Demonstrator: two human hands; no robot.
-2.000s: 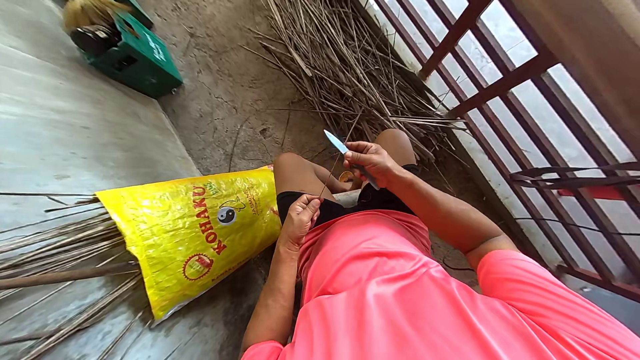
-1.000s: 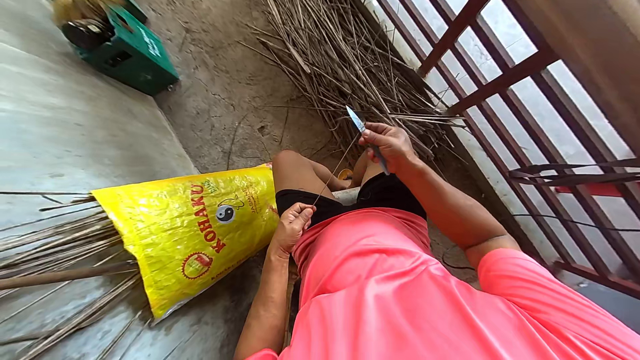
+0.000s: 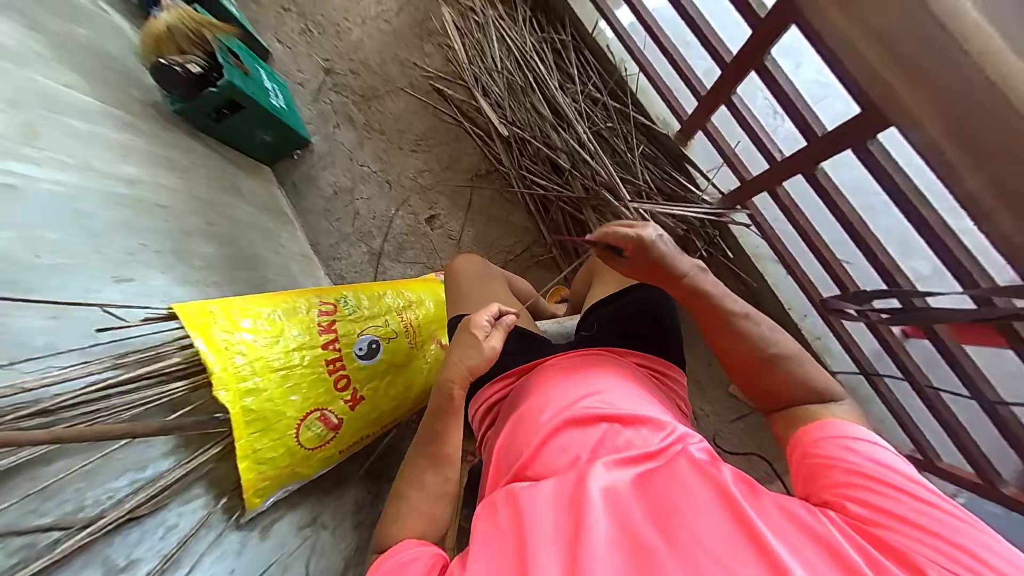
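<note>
My left hand (image 3: 482,340), above my thigh, pinches one end of a thin dry stalk (image 3: 552,282) that slants up toward my right hand. My right hand (image 3: 640,250) is closed round a knife (image 3: 582,240), its narrow blade seen nearly edge-on and pointing left; most of the handle is hidden by the fingers. Whether blade and stalk touch cannot be told. A yellow woven sack (image 3: 320,376) lies left of my legs, with long dry stalks (image 3: 104,392) sticking out of its open end.
A large heap of dry stalks (image 3: 544,112) lies on the ground beyond my knees, beside a metal barred grille (image 3: 808,164). A green plastic crate (image 3: 248,112) holding a bundle of fibres (image 3: 182,34) stands at the upper left. A dark strap (image 3: 920,304) hangs on the bars.
The knife has turned from pointing up with its blade face showing to pointing left, nearly edge-on. My right hand was near my left hand two seconds ago and is now farther from it.
</note>
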